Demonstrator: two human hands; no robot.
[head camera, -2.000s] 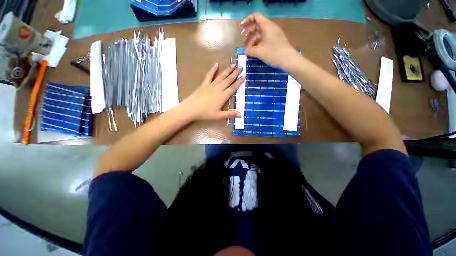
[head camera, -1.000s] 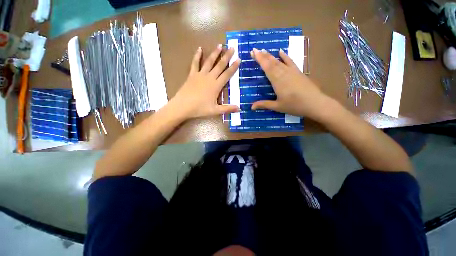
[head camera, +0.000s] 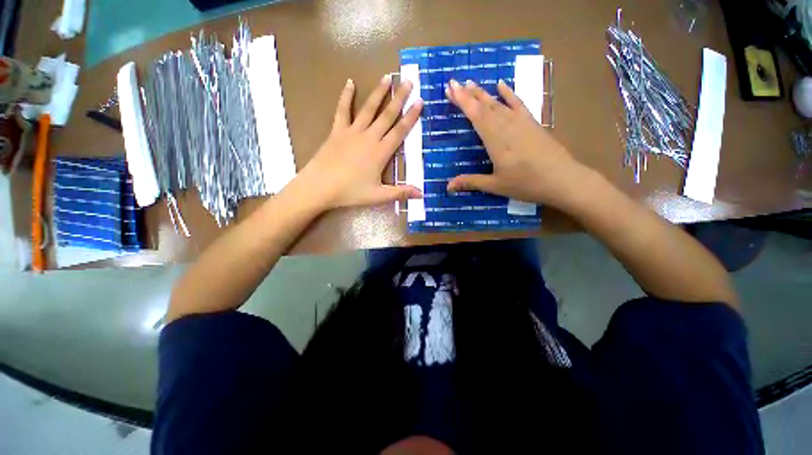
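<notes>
A blue solar cell (head camera: 456, 209) with pale lines lies flat on the bench in front of me. A white strip (head camera: 414, 164) lies along its left edge and another white strip (head camera: 529, 84) along its right edge. Thin silver ribbon ends stick out past both sides. My left hand (head camera: 369, 155) lies flat with fingers spread, its fingertips on the left strip. My right hand (head camera: 507, 142) rests on the cell with fingers apart, partly covering the cell and the right strip. Neither hand grips anything.
A wide bundle of long silver ribbon (head camera: 200, 124) lies at left between white strips. A looser ribbon pile (head camera: 654, 111) lies at right beside a white strip (head camera: 706, 124). Small blue cells (head camera: 87, 203) and an orange tool (head camera: 41, 191) are far left. A yellow sponge (head camera: 761, 71) is upper right.
My right hand has come down from the cell's far edge onto its middle. The view has shifted, so less of the green mat and its stacks shows. My left hand stays at the left strip.
</notes>
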